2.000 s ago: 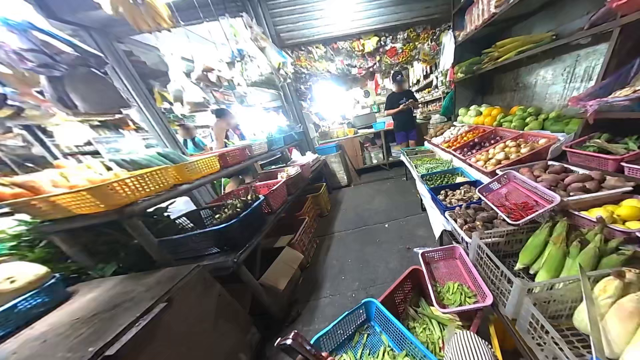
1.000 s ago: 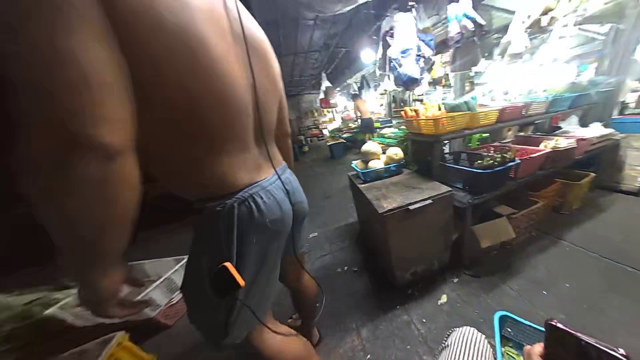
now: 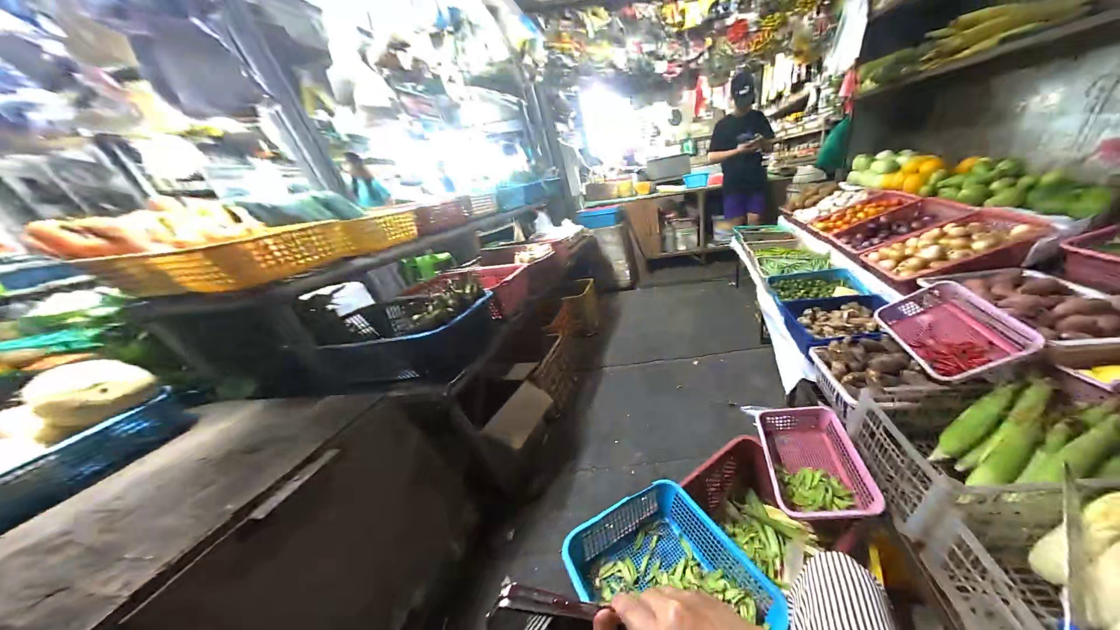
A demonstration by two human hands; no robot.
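Note:
At the bottom edge one of my hands (image 3: 669,610) holds a dark, flat object (image 3: 547,604) that I cannot name for certain; by its place I cannot fully tell which hand it is, and the other is not seen. Just beyond it lies a blue plastic basket (image 3: 612,516) with cut green vegetable pieces (image 3: 691,577). To its right, a dark red crate (image 3: 722,477) holds more green pods or stalks (image 3: 757,529). Above that crate rests a pink basket (image 3: 801,437) with a small heap of cut green pieces (image 3: 815,490). My striped-clothed knee (image 3: 840,595) shows beside them.
Corn ears (image 3: 989,424) and a pink basket of red chillies (image 3: 954,354) stand right. A wooden box (image 3: 219,490) and a shelf with yellow baskets (image 3: 254,262) line the left. A person in dark clothes (image 3: 742,157) stands at the aisle's far end.
The view has swung back from the left, where a bare-backed person stood close by. That person is out of view now. The person in dark clothes is again in view down the aisle.

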